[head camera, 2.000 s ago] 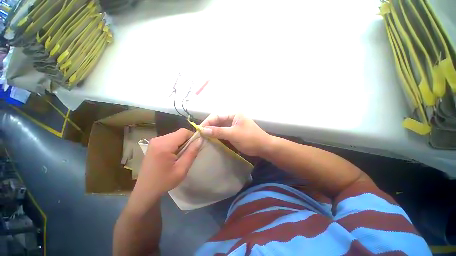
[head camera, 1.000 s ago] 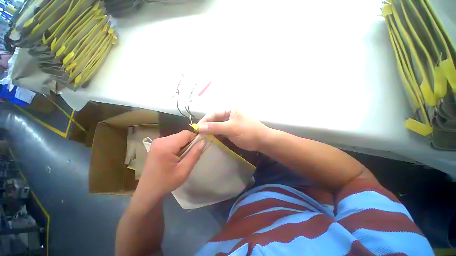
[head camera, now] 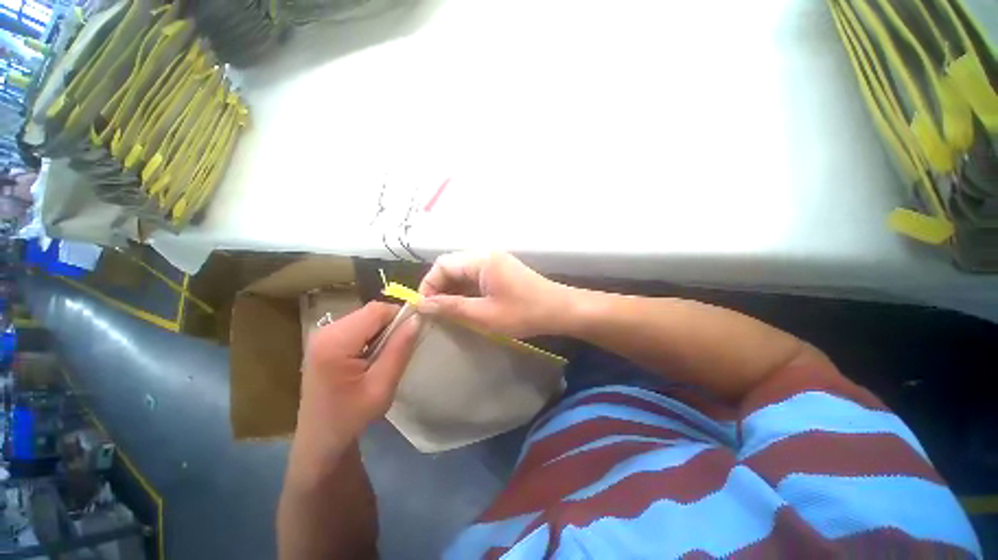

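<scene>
A beige fabric cover [head camera: 471, 391] with a yellow edge hangs below my hands, in front of the white table's edge. My left hand [head camera: 356, 356] pinches the cover near its upper corner. My right hand [head camera: 482, 298] pinches the same corner from the right, thumb and fingertips close to the left hand's. A yellow end tab [head camera: 402, 292] sticks out to the left above the fingertips. Any small fastening there is hidden by the fingers.
The white table [head camera: 569, 131] holds stacked covers at left [head camera: 175, 120] and at right [head camera: 930, 120]. Near its edge lie thin corded tools [head camera: 405, 224] and a red tool [head camera: 438, 195]. An open cardboard box [head camera: 263, 372] with beige pieces stands below, left.
The yellow tab now points left and shows more clearly. Both hands still hold the corner and appear slightly lower. The camera view has shifted, moving the box rightward.
</scene>
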